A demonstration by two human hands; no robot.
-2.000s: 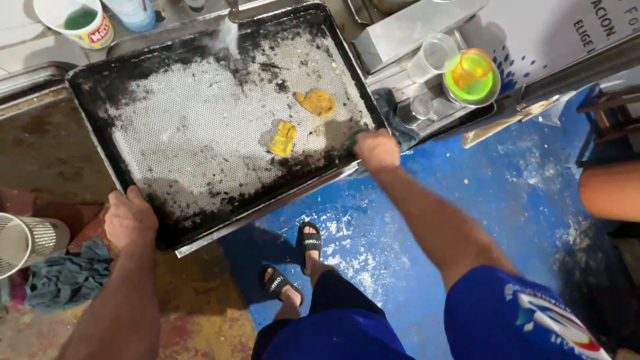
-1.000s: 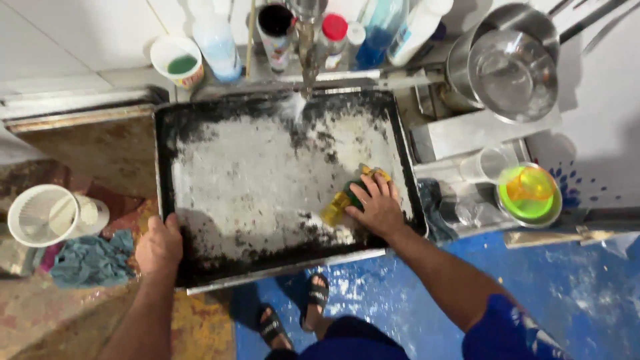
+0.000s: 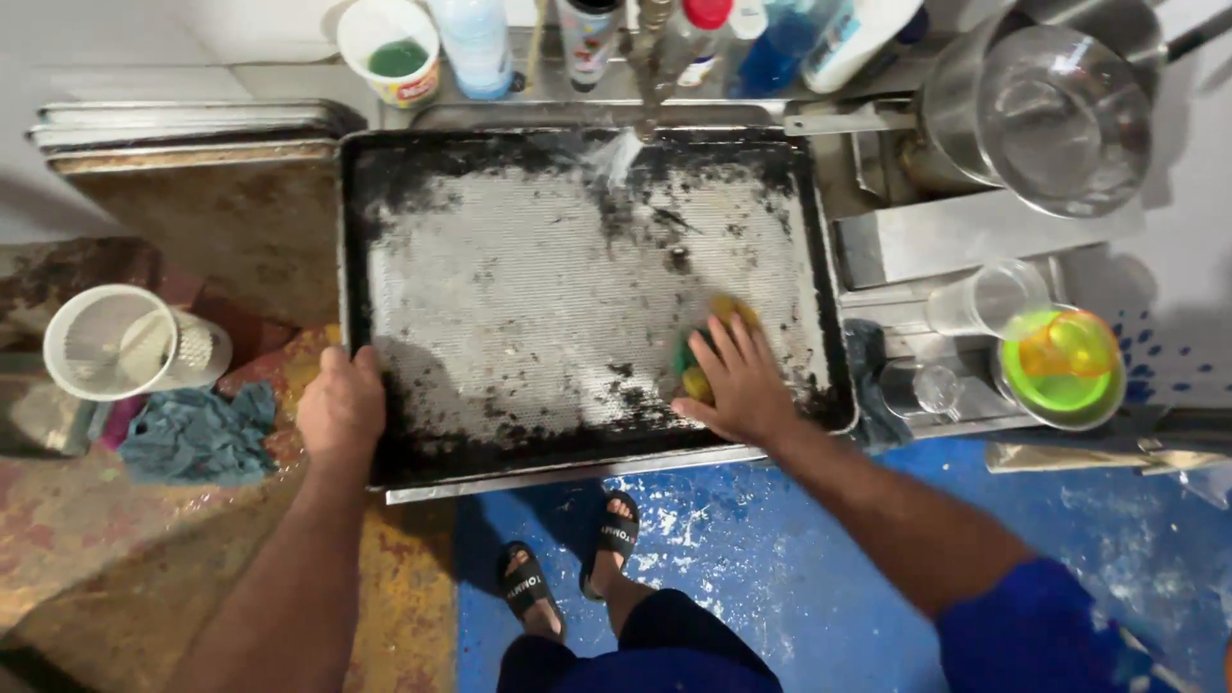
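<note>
A blackened metal baking tray lies across the sink under a faucet, from which water runs onto its far edge. My left hand grips the tray's left rim near the front corner. Toward the front right of the tray, my right hand presses down on yellow and green scrubbing pads, which its fingers partly cover. The pads and fingertips are slightly blurred, so how many pads there are I cannot tell.
Behind the tray stand a white tub with green contents and several bottles. Steel pots, a clear plastic cup and a green bowl are at the right. A white basket and a grey-blue cloth lie left.
Two seconds ago the yellow pads lay uncovered on the tray, with my right hand at its right edge; now that hand is on them. My left hand stays on the left rim. The view has shifted.
</note>
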